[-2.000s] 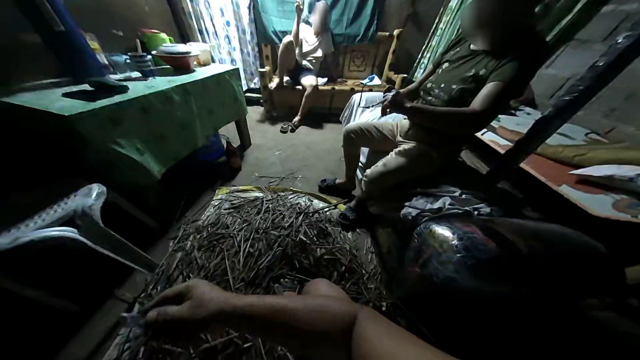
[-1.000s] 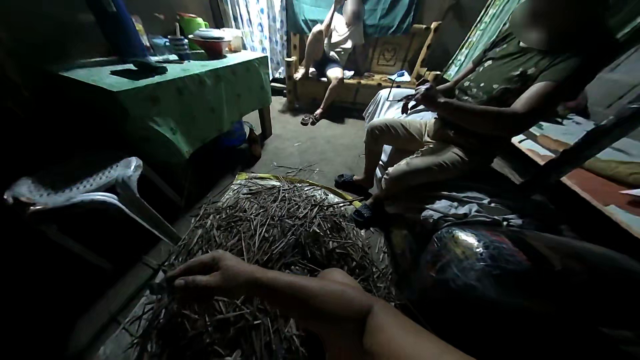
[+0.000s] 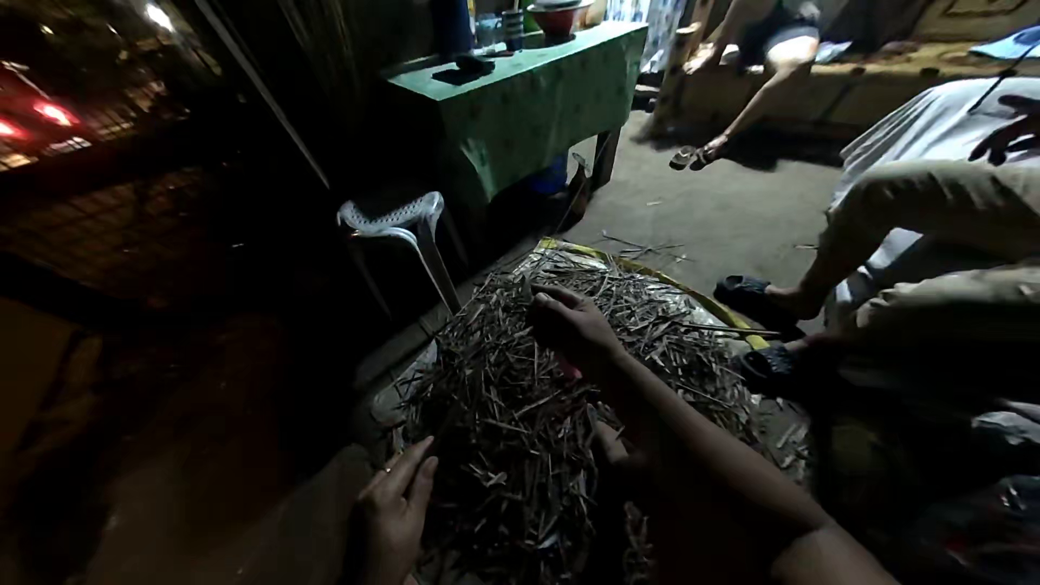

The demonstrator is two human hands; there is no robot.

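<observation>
A heap of short, dry stalk pieces (image 3: 520, 422) lies on a pale sheet with a yellow edge (image 3: 674, 284). Over the upper part of the heap is my right hand (image 3: 573, 325), its thumb and forefinger closed on a small, thin, pale piece (image 3: 526, 290) that is too dim to name. My left hand (image 3: 394, 504) is at the near left side of the heap, palm partly turned in, with a ring on one finger. Whether it holds a thin stalk cannot be told in the dark. Below my right wrist, part of a bare foot (image 3: 608, 439) seems to show.
A white plastic chair (image 3: 394, 219) stands left of the heap. Behind it is a table with a green cloth (image 3: 544, 89) bearing a red bowl (image 3: 559, 18). At right sits a person in light trousers (image 3: 934, 195) and dark sandals. Another person's leg (image 3: 760, 106) hangs from a wooden bench.
The view has swung left. My left hand has come into sight at the near side of the heap. The right hand is now over the heap's upper part, with its arm reaching farther forward.
</observation>
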